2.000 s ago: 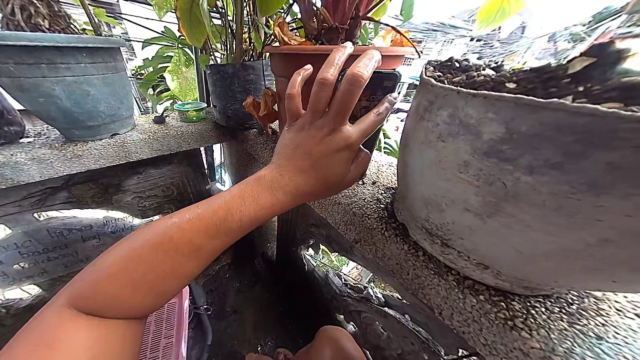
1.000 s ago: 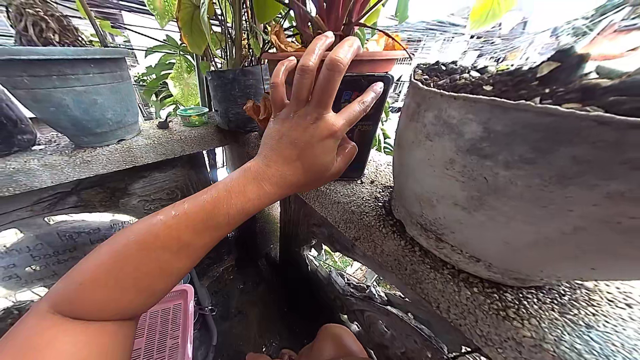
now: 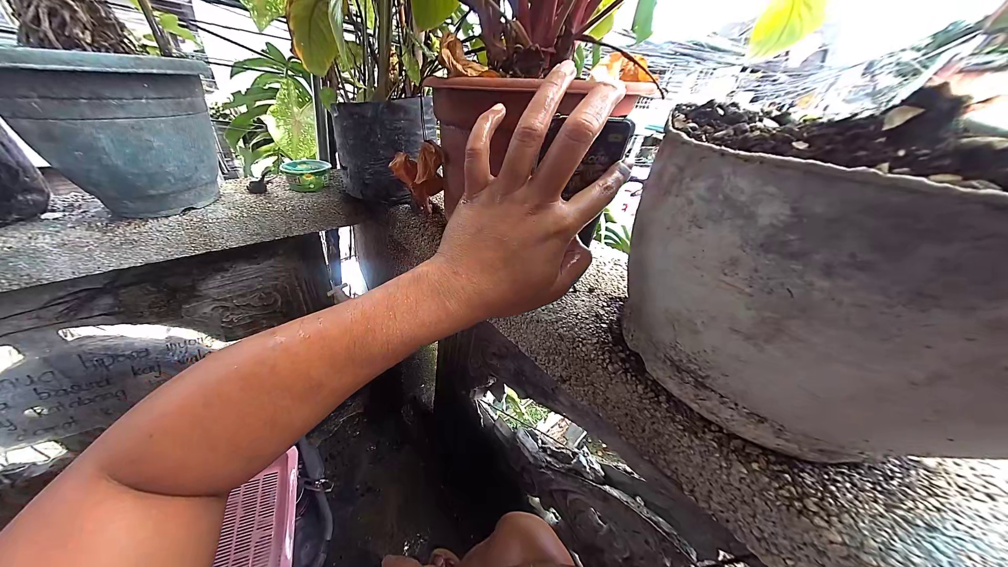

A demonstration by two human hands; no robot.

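Observation:
My left hand (image 3: 520,197) is raised with its back to the view and its fingers spread. It is in front of an orange-brown plastic pot (image 3: 465,106) that holds a plant with red stems. Behind the fingers, a black flat device with rounded corners (image 3: 613,142), like a phone or tablet, stands upright against the pot. The fingers overlap it; whether they press on it is hidden. The thumb is folded low, near the device's lower edge. My right hand is out of view.
A large grey pot of soil (image 3: 787,291) stands right on the pebbled ledge (image 3: 583,339). To the left are a blue-grey pot (image 3: 118,134), a small green-lidded tub (image 3: 305,175) and a black planter (image 3: 378,146). A pink plastic basket (image 3: 260,520) sits below, beside carved panels.
My left hand stays raised at the pot and shifts slightly over the black device. More of the device's face showed one second ago than shows now.

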